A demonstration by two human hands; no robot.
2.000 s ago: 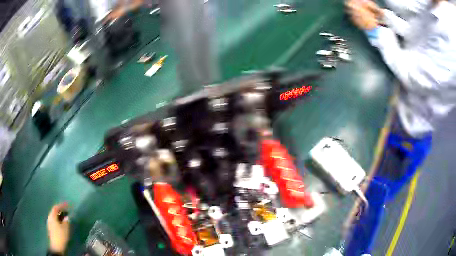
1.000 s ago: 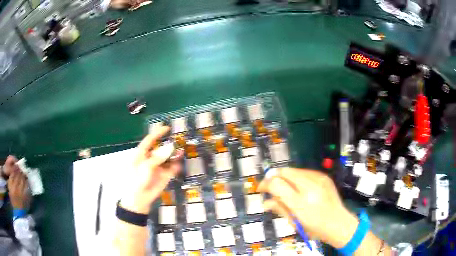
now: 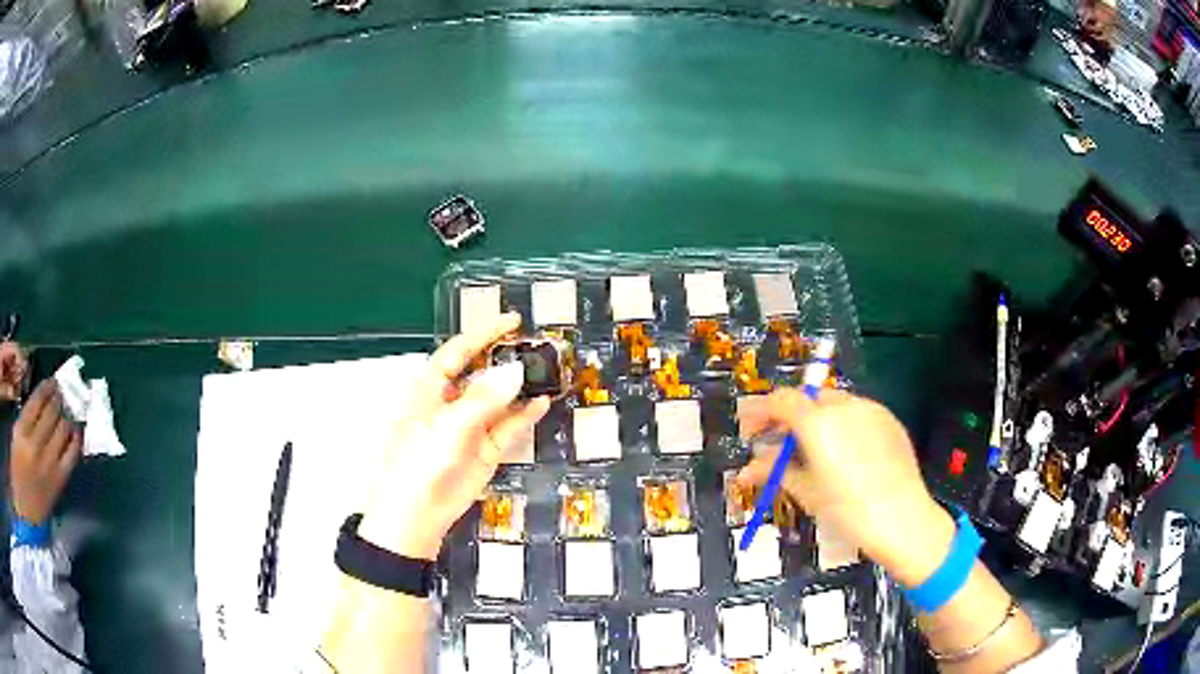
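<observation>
My left hand (image 3: 454, 428) holds a dark watch housing (image 3: 537, 367) with a metallic rim between its fingertips, over the upper left of the tray. My right hand (image 3: 842, 467) holds a blue pen-like tool (image 3: 776, 481) with a pale upper end, slanted over the tray's right side. The clear blister tray (image 3: 450, 283) lies below both hands. Its pockets hold rows of display modules (image 3: 596, 432), pale squares with orange flex cables (image 3: 638, 345). My hands hide some pockets.
A white paper sheet (image 3: 329, 408) with a black pen (image 3: 275, 527) lies left. Another housing (image 3: 457, 221) lies beyond the tray. A black fixture (image 3: 967, 382) with a red-digit timer (image 3: 1108, 232) stands right. At far left, another person's hand (image 3: 44, 448) is beside a white wipe (image 3: 90, 408).
The view has swung from the fixture to the tray and steadied. Since one second ago, the housing in my left hand shows clearly and the blue tool in my right hand shows more fully.
</observation>
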